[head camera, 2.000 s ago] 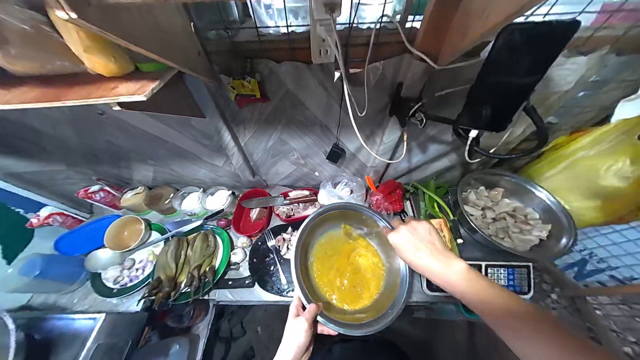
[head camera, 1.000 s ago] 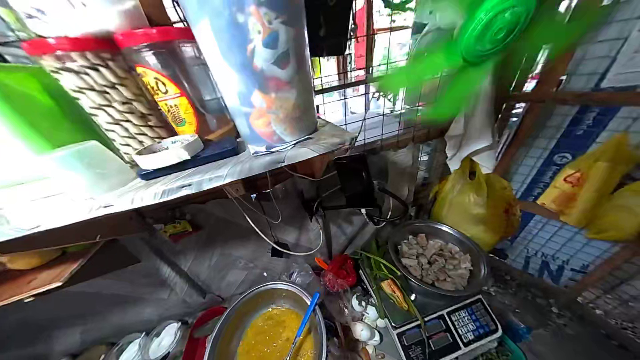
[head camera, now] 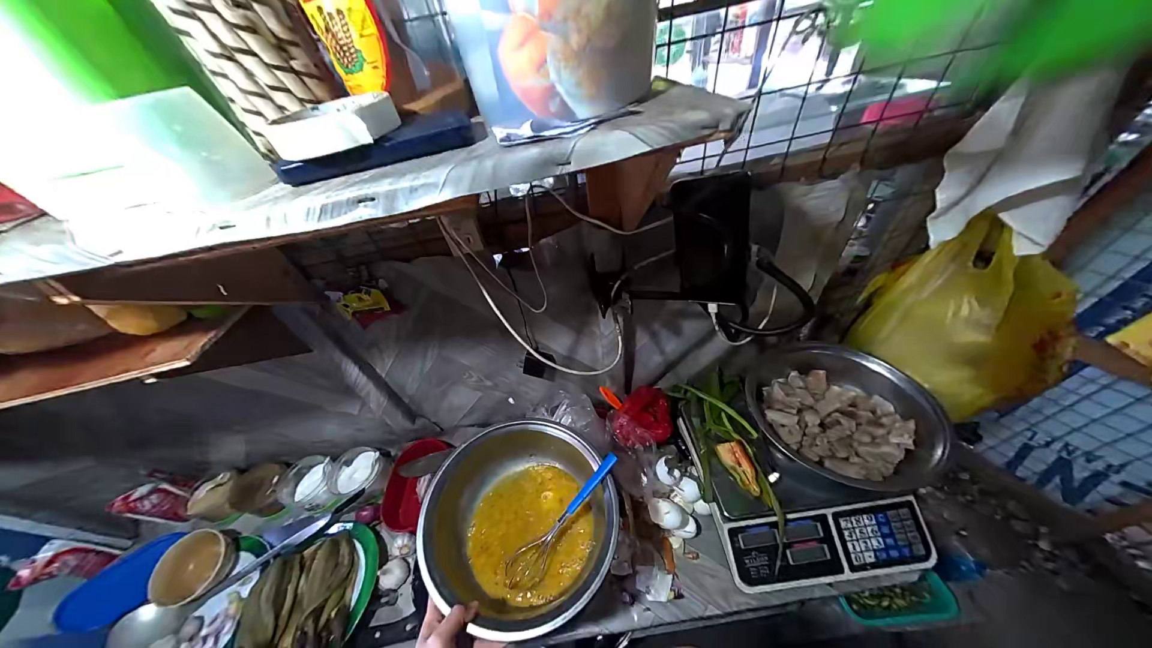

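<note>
At the bottom of the head view, my left hand point(head camera: 447, 625) grips the near rim of a steel mixing bowl point(head camera: 430, 540). Beaten egg point(head camera: 504, 513) lies in the bowl, and a wire whisk with a blue handle point(head camera: 587, 488) leans in it, its wires in the egg and its handle against the right side. No hand is on the whisk. My right hand is out of view. Eggshells point(head camera: 668, 513) lie just right of the bowl, beside a digital scale point(head camera: 792, 576) with green stalks on it. To the left, a green-rimmed plate point(head camera: 367, 576) holds peeled cooked eggplants point(head camera: 297, 589).
A steel basin point(head camera: 940, 432) of cut pale chunks stands behind the scale, near a hanging yellow plastic bag point(head camera: 972, 315). A red dish point(head camera: 396, 513) and small bowls of white powder point(head camera: 358, 470) are at left. A covered shelf point(head camera: 360, 202) overhangs the counter. Cables point(head camera: 504, 315) hang behind.
My right hand was at the bowl two seconds ago and is now out of view. The whisk rests in the egg. The view has swung up and to the right.
</note>
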